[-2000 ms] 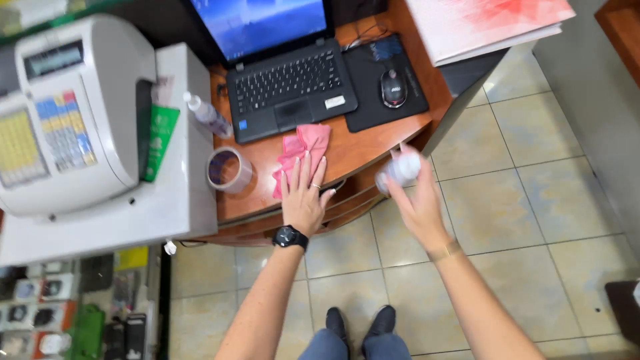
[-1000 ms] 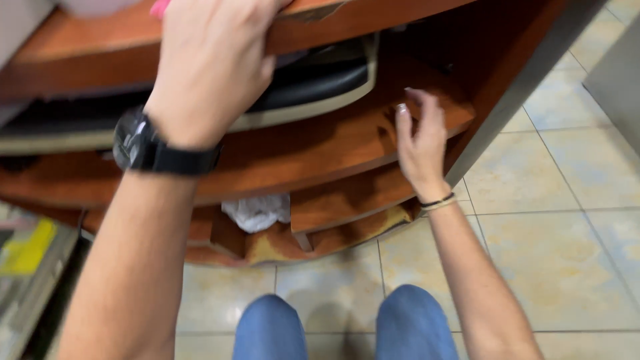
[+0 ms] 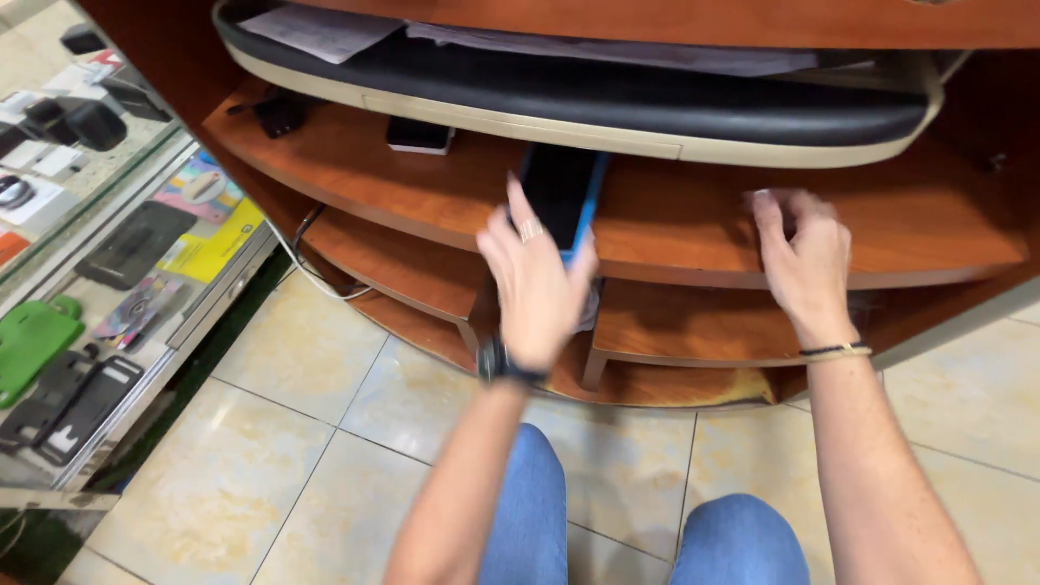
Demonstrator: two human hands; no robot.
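Observation:
My left hand (image 3: 536,284) is at the front edge of the middle wooden shelf (image 3: 682,236), its fingers around the near end of a flat black object with blue edges (image 3: 562,195). The far end of that object lies under the keyboard tray (image 3: 569,110). Over the right part of the same shelf is my right hand (image 3: 804,252), blurred, its fingers curled; I cannot tell whether anything is between them. A small dark box with a white edge (image 3: 420,136) and a black item, perhaps an adapter (image 3: 279,116), lie farther left on the shelf.
Papers (image 3: 325,31) lie on the dark tray close above my hands. Lower shelves (image 3: 699,325) with dividers are beneath. A white cable (image 3: 305,264) hangs at the left, beside a glass display case (image 3: 175,317) holding phone cases. My knees (image 3: 735,536) are close to the cabinet.
The view has dropped from the desktop to the shelves. My left hand has left the desk edge and come to the black and blue object. The bottle-like item seen in my right hand earlier is not visible.

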